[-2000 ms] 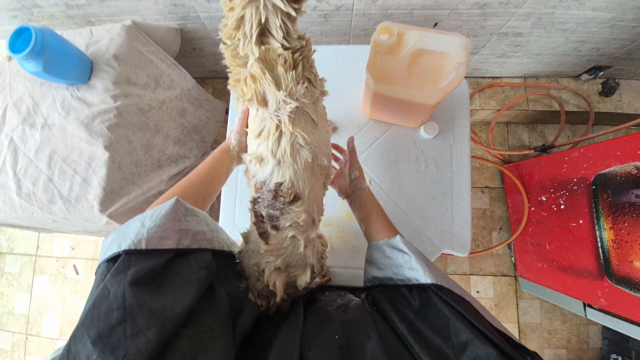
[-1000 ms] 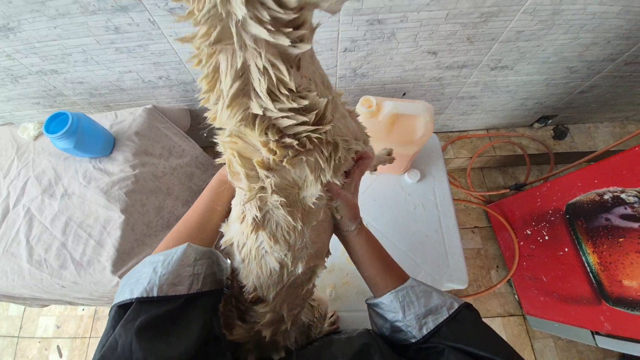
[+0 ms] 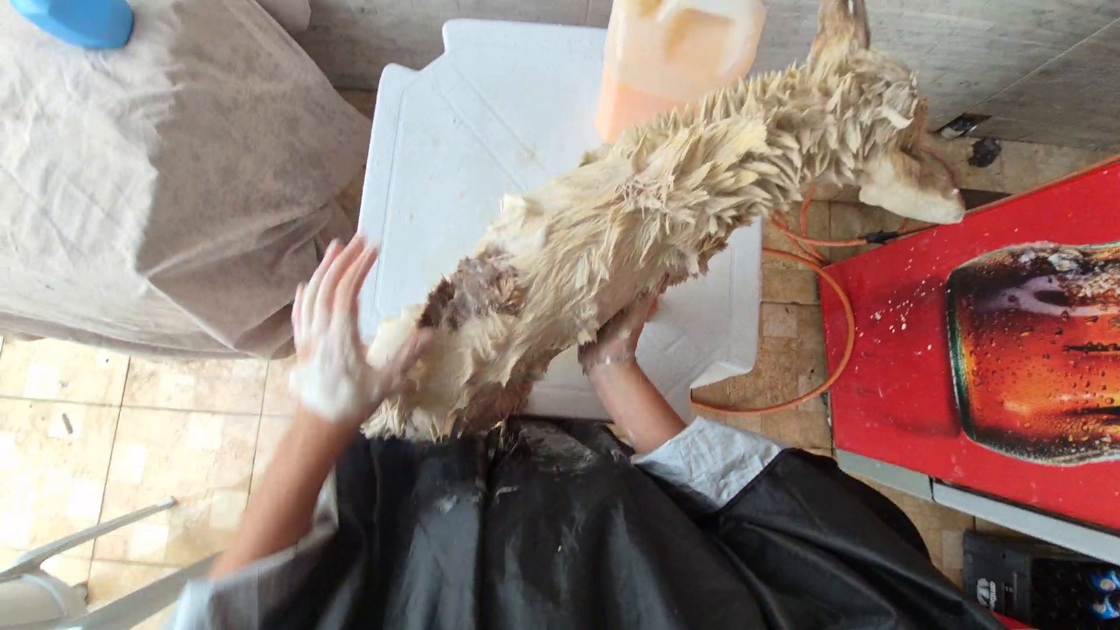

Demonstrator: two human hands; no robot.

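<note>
A wet, cream-coloured dog [image 3: 639, 210] with clumped fur stands lengthwise over a white plastic table [image 3: 464, 157], its head at the upper right and its rump against my black apron [image 3: 560, 525]. My left hand [image 3: 341, 341] is coated in white lather, fingers spread, its thumb at the dog's rump. Under the dog's belly is my right hand [image 3: 619, 337], its fingers mostly hidden by the fur, so its grip cannot be told. Behind the dog stands a plastic jug [image 3: 674, 52] partly filled with orange liquid.
A grey cloth cover [image 3: 236, 157] drapes a surface on the left, with a blue plastic container [image 3: 83, 17] on it. An orange hose [image 3: 844, 332] curls on the tiled floor beside a red panel [image 3: 901, 350] picturing a bottle. Metal legs [image 3: 96, 534] show at lower left.
The dog's front end has swung to the right, and its head now shows. My left hand has come away from its side to the rump, fingers spread. The view has shifted.
</note>
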